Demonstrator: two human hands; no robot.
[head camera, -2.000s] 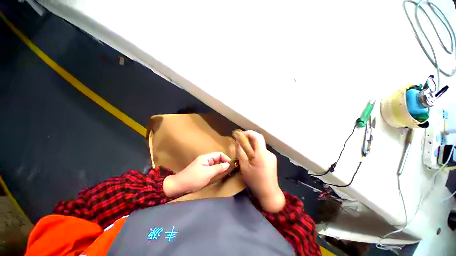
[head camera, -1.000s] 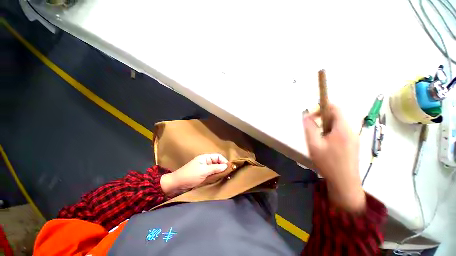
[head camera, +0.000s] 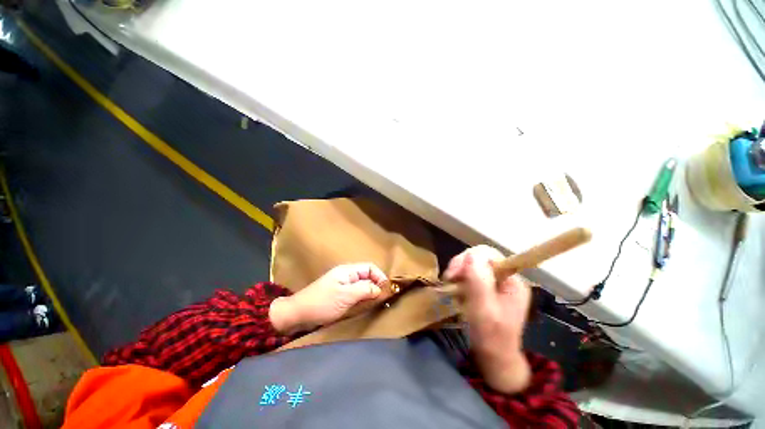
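Note:
A tan handbag lies in my lap against the bench edge, its mouth towards me. My left hand pinches the bag's rim beside small gold hardware. My right hand is shut on a wooden-handled tool, whose light-brown handle sticks out to the upper right. The tool's other end points towards the bag's mouth; its tip is blurred and I cannot tell if it touches the bag.
On the white bench lie a small block with dark bands, a green-handled corded tool, a thin pen tool and a long grey rod. A cream pot stands at right. A person's leg shows at far left.
My right hand left the bag, reached over the bench, and is back near the bag's mouth with the wooden-handled tool. The small block now shows on the bench. My left hand stays on the rim.

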